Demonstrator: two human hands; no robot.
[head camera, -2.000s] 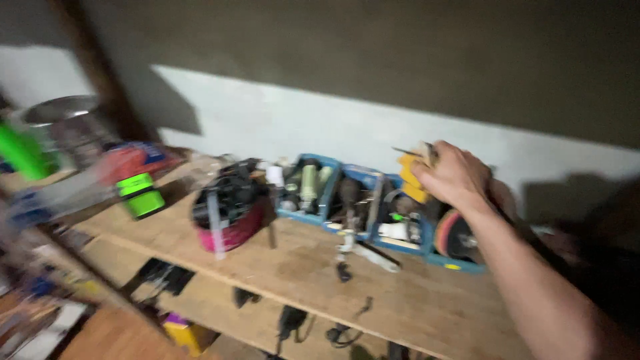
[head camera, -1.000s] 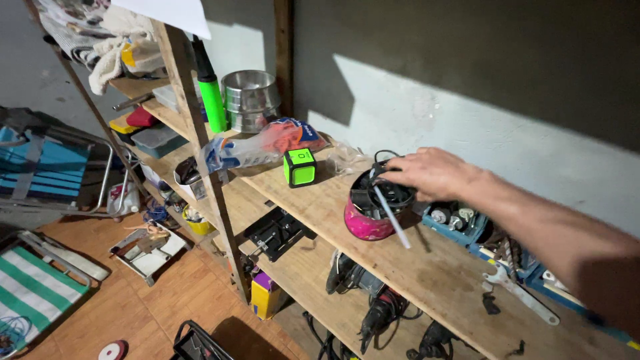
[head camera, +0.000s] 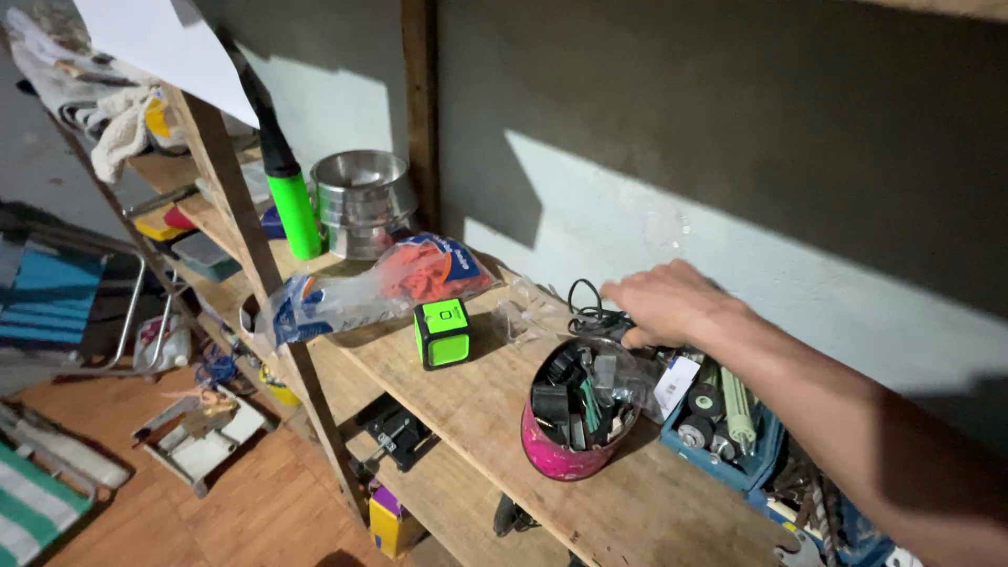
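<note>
My right hand (head camera: 661, 303) reaches in from the right over the wooden shelf, beside a bundle of black cable (head camera: 598, 319); whether the fingers hold it cannot be told. Just below the hand stands a pink round container (head camera: 563, 457) filled with small black parts and clips. A blue bin (head camera: 709, 465) with rollers and a pale green cylinder sits under my forearm. Left of the container is a green and black cube-shaped device (head camera: 443, 335). My left hand is out of view.
A plastic bag with orange contents (head camera: 433, 268), a metal pot (head camera: 362, 205) and a green and black cylinder (head camera: 295, 213) stand farther left. A wooden post (head camera: 252, 244) rises at the shelf's front. A lower shelf holds a black tool (head camera: 394, 433).
My right hand has gone from above the pink container to the cable behind it. The yellow thing it held two seconds ago no longer shows in it. The view has swung left.
</note>
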